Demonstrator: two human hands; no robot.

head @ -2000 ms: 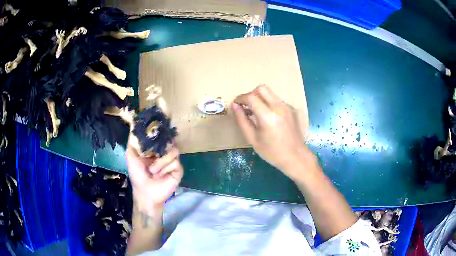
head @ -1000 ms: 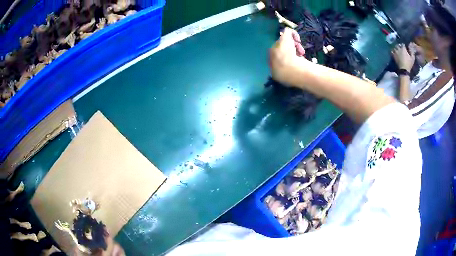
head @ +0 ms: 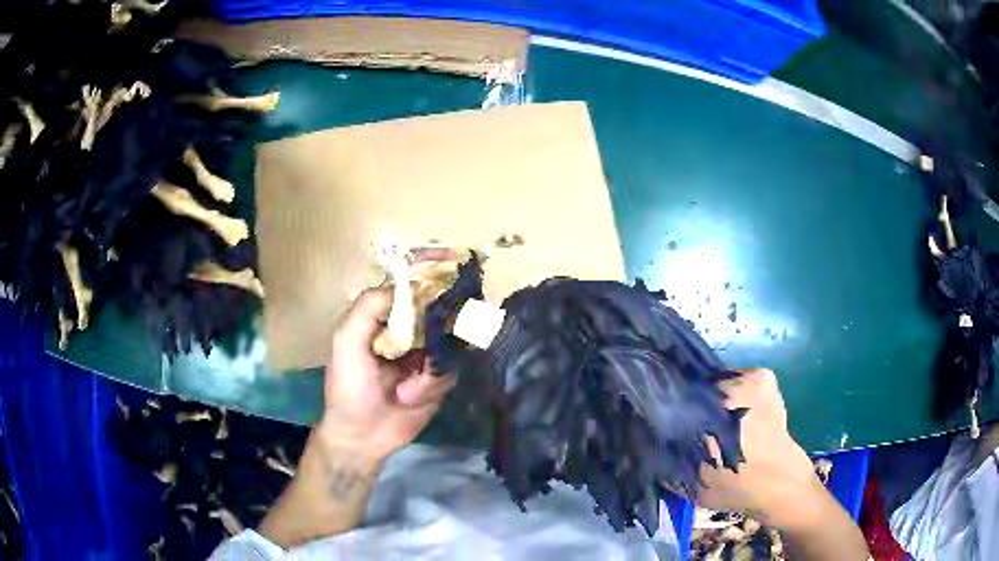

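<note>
My left hand [head: 367,384] holds an upper body part [head: 408,307] with beige limbs and a dark ragged edge, over the cardboard sheet's near edge. My right hand [head: 756,438] holds a large glossy black feathery part [head: 613,384] by its right side; the fingers are partly hidden behind it. A pale square stub [head: 479,323] sticks out of its left end, pointing at the dark edge of the body part. Whether the two touch, I cannot tell. The cardboard sheet [head: 515,164] lies on the green table. The glue dish is mostly hidden behind the body part.
Joined figures [head: 121,208] are heaped at the left. A cardboard strip [head: 362,42] and a blue bin [head: 679,27] are at the back. Black parts [head: 964,296] lie at the far right. Bins of parts [head: 208,471] stand below the near edge. Another person's sleeve [head: 948,504] shows lower right.
The view has swung back left. My right hand has brought a black feathery part from the right-hand pile to the body part, which my left hand has raised and turned.
</note>
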